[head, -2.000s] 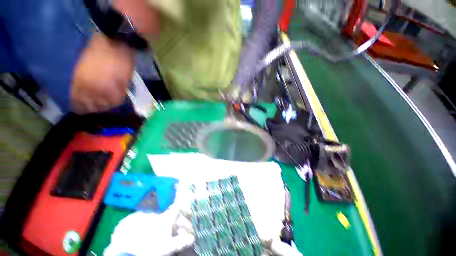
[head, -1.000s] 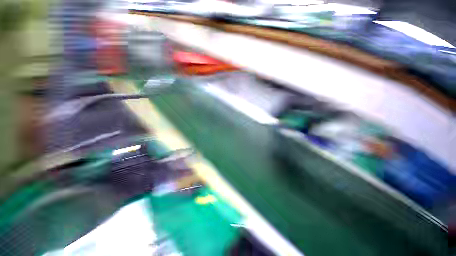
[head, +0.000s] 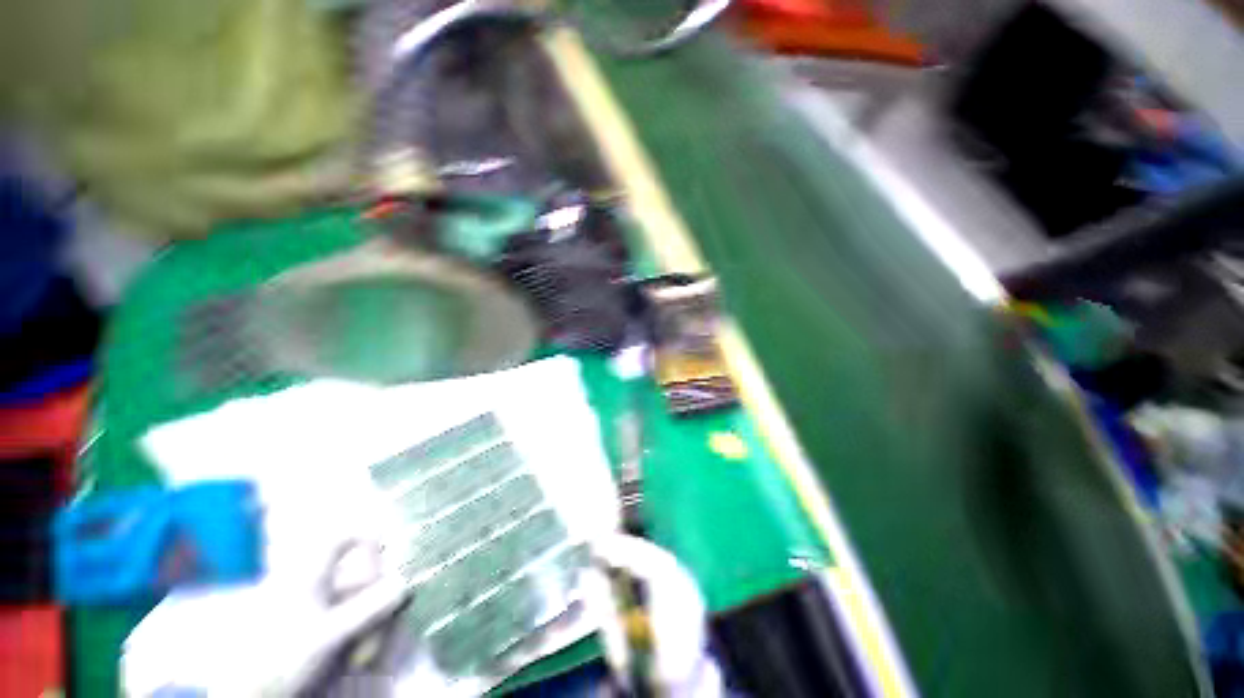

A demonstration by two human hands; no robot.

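A green circuit board panel (head: 471, 511) with rows of small boards lies tilted on white sheets (head: 273, 436) in front of me. The picture is blurred. My left hand (head: 321, 614), in a white glove, is at the panel's lower left edge; its fingers are too blurred to tell a grip. My right hand (head: 662, 614), also white-gloved, is at the panel's lower right and closed around a dark tool with a yellow band, which looks like the soldering iron (head: 634, 620). The iron's tip cannot be made out.
A round fume hood (head: 396, 327) and black fan (head: 566, 273) stand behind the sheets. An iron stand (head: 689, 341) and yellow scrap (head: 727, 445) are by the conveyor belt (head: 873, 368). A blue box (head: 157, 539) is left, a black object (head: 791, 641) lower right. A person's white-gloved hand (head: 1187, 464) shows far right.
My view swung right, where neither of my hands showed, then back to the bench. The panel now lies at a different slant. My right hand shows more fully, with the banded tool in it.
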